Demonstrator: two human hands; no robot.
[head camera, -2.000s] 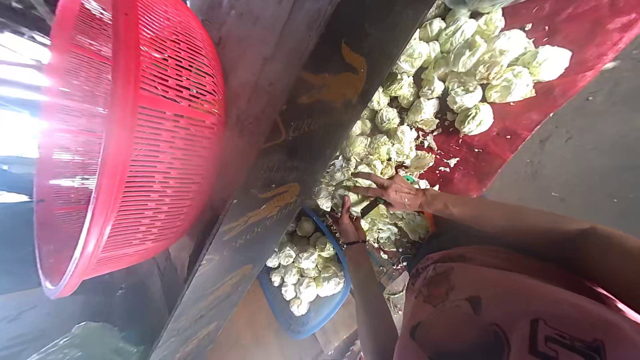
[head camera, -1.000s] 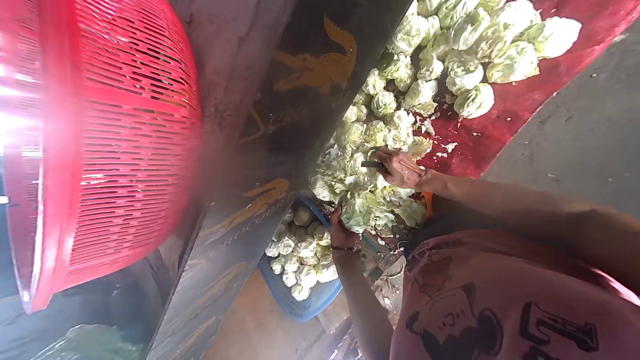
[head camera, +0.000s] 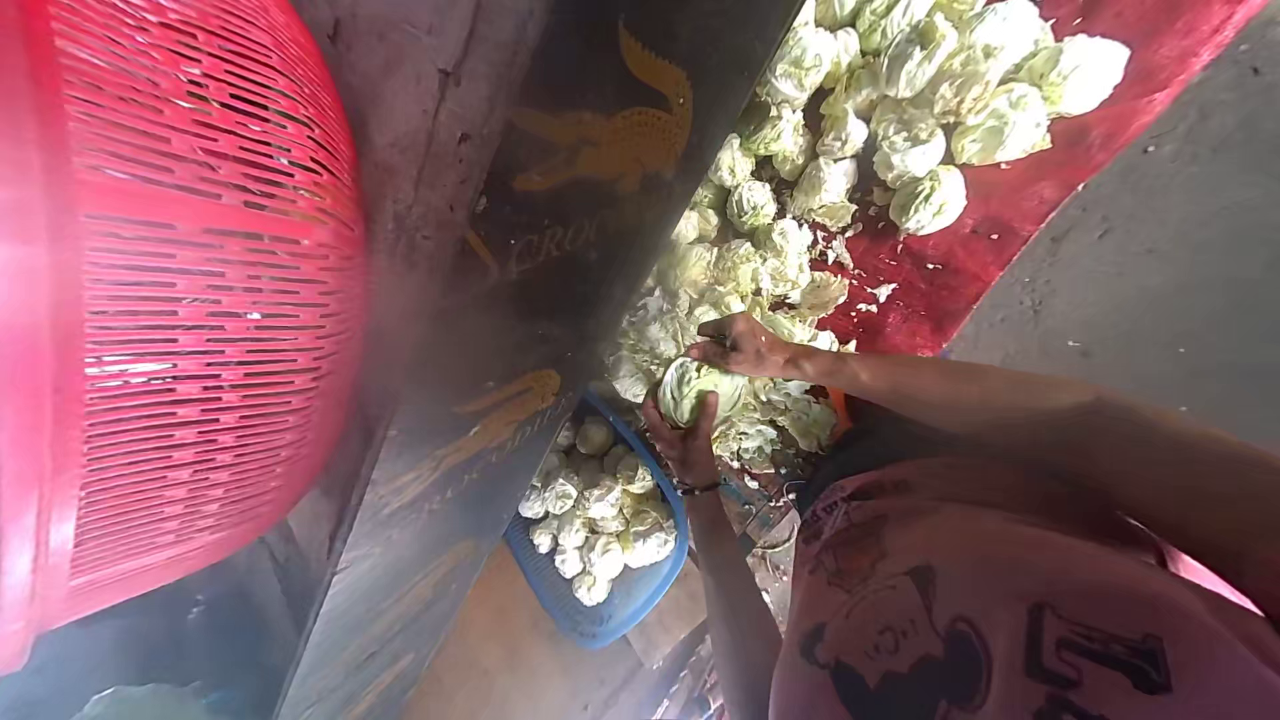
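Note:
A pale green cabbage head (head camera: 688, 390) rests in my left hand (head camera: 688, 440), which has a dark band at the wrist and cups it from below. My right hand (head camera: 745, 348) is at the top of the same cabbage, fingers bent; whether it holds a tool is not clear. Loose cabbage leaves (head camera: 790, 410) lie around and under both hands. More cabbage heads (head camera: 905, 140) are heaped on a red sheet (head camera: 900, 300) beyond my right hand. Beside my left hand, a blue plastic basket (head camera: 640, 610) holds several smaller, paler heads (head camera: 600, 510).
A large red slotted plastic basket (head camera: 210, 330) fills the left side. Between it and the cabbages runs a dark board (head camera: 560, 250) with crocodile pictures and writing. Grey floor (head camera: 1130, 240) lies beyond the red sheet, and scraps are scattered near my body.
My right hand, which held a dark tool above the leaves one second ago, has come down to the cabbage. My left hand now holds a cabbage up in plain sight.

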